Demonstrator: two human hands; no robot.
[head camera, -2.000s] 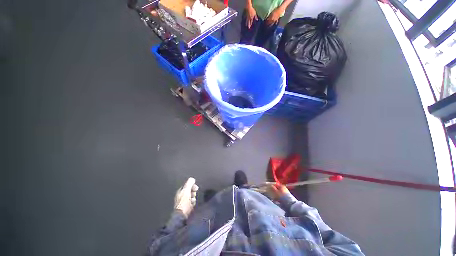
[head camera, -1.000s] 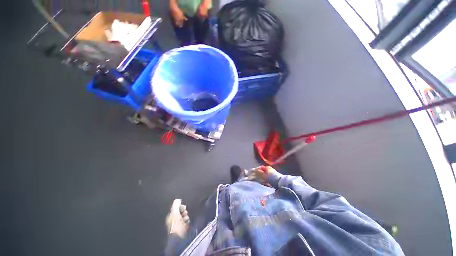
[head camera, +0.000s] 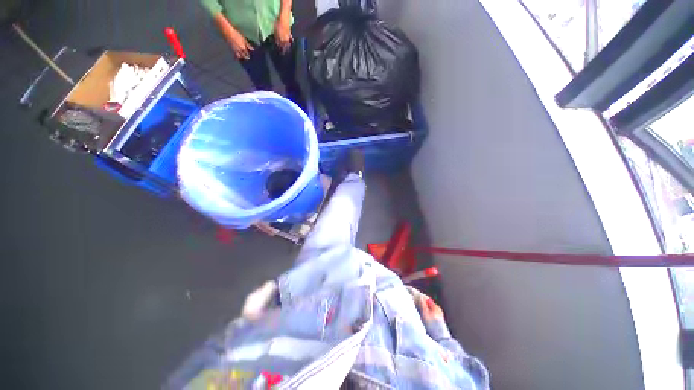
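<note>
My left hand (head camera: 260, 299), in an off-white glove, is blurred beside my jacket; its fingers are unclear. My right hand (head camera: 428, 306) is curled low at the right, round a thin pale pole with a red tip (head camera: 431, 272); the grip is partly hidden and blurred. A red dustpan (head camera: 393, 251) lies on the floor just beyond it, its long dark-red handle reaching right. The round blue waste bin (head camera: 251, 156) with a clear-blue liner stands ahead left, something dark at its bottom. A black knotted bin bag (head camera: 364, 68) sits on the blue turnover crate (head camera: 373, 152).
The janitor's cart, at the left, carries a carton tray (head camera: 90, 85) with white gloves or cloths and a small blue crate (head camera: 169, 126). A person in a green shirt (head camera: 255, 17) stands behind the bin. My extended leg (head camera: 335, 213) reaches the turnover crate. Wall and windows are right.
The view has shifted, bringing bin and crate closer. My leg now stretches forward, its foot at the crate. The pale pole looks shorter beside my right hand. More of the other person shows.
</note>
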